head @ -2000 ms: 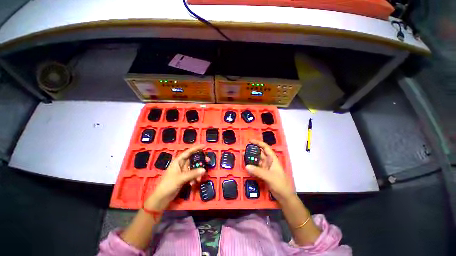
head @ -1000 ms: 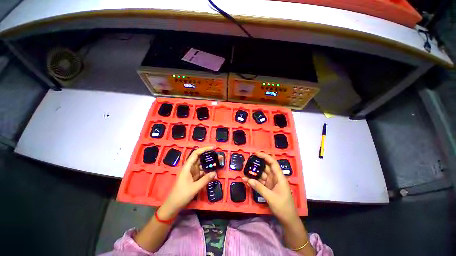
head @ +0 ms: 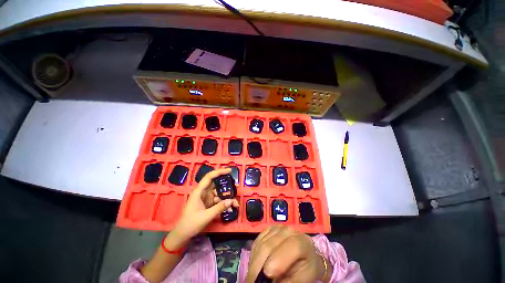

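Note:
My left hand (head: 202, 204) holds a smartwatch unit (head: 225, 187) over the lower middle of the tray, its lit screen showing small white and orange marks. My right hand (head: 288, 255) is drawn back below the tray's front edge, near my body, with its fingers curled around a dark thing that shows only in part, at the bottom of the picture. The red-orange pocketed tray (head: 139, 188) holds several black watch units, some with lit faces. Two recesses at its front left are empty, and one each in the back and second rows.
Two boxes with yellow-orange fronts (head: 194, 94) stand behind the tray under a white shelf (head: 138, 14). A pink-white card (head: 211, 61) lies on the left box. A yellow pen (head: 345, 150) lies right of the tray. A round fan-like grille (head: 51, 71) stands far left.
My right hand has moved from over the tray back towards my body, with its fingers now curled. My left hand still holds its unit over the tray. The camera view has shifted slightly.

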